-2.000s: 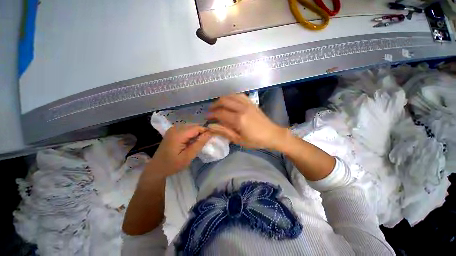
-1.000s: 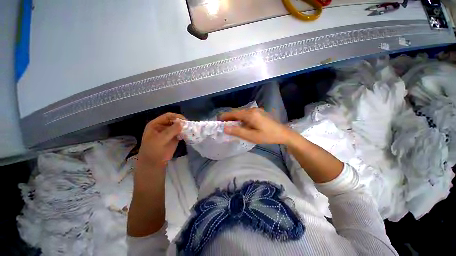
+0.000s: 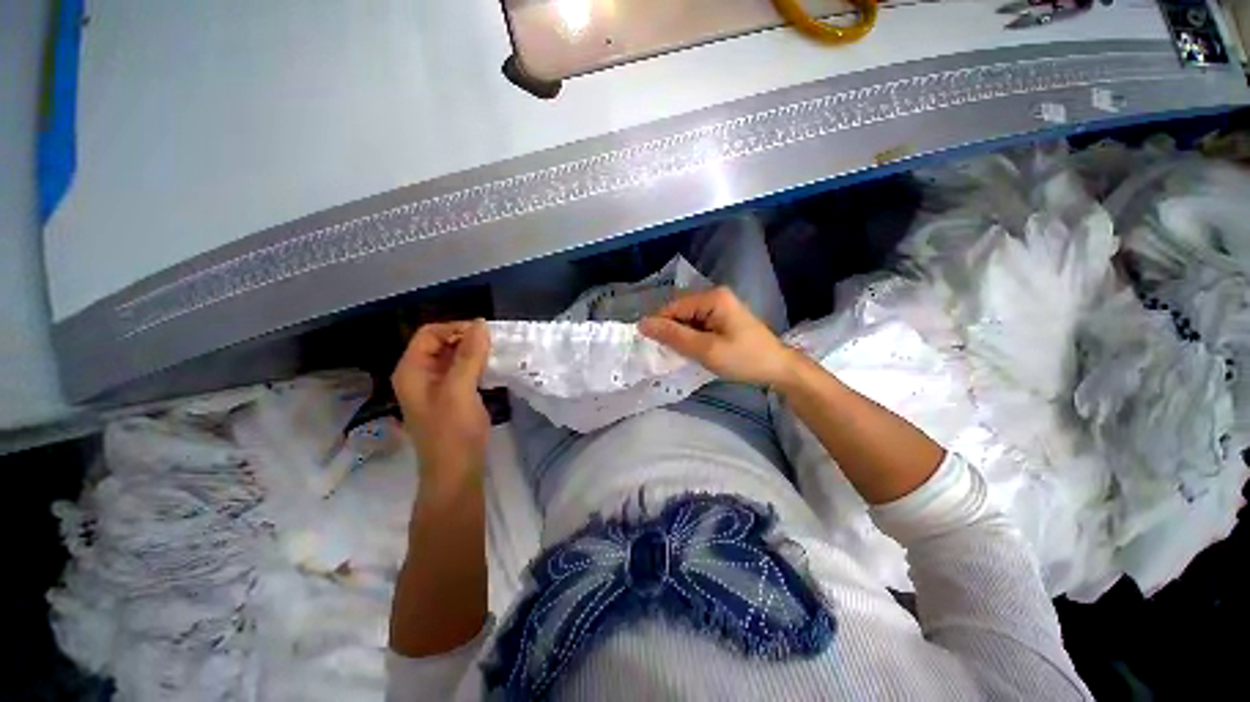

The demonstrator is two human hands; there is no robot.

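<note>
A white eyelet fabric piece (image 3: 583, 368) with small cut holes hangs over my lap, in front of the table edge. Its gathered upper edge is stretched in a nearly straight line between my two hands. My left hand (image 3: 446, 373) pinches the left end of this edge between thumb and fingers. My right hand (image 3: 716, 333) pinches the right end. The lower part of the piece hangs loose in a curve. Both hands are bare, and some fingertips are hidden behind the fabric.
A long grey ruler strip (image 3: 548, 199) runs along the white table's front edge. Beyond it are the beige machine bed (image 3: 644, 34), a yellow scissor loop (image 3: 839, 30), snips (image 3: 1045, 14) and a black tray (image 3: 1195, 33). White fabric heaps lie at left (image 3: 178, 535) and right (image 3: 1028, 316).
My hands were close together over the bunched fabric. They have moved apart, and the edge is now stretched flat between them. The view has shifted, so the table objects sit higher in the picture.
</note>
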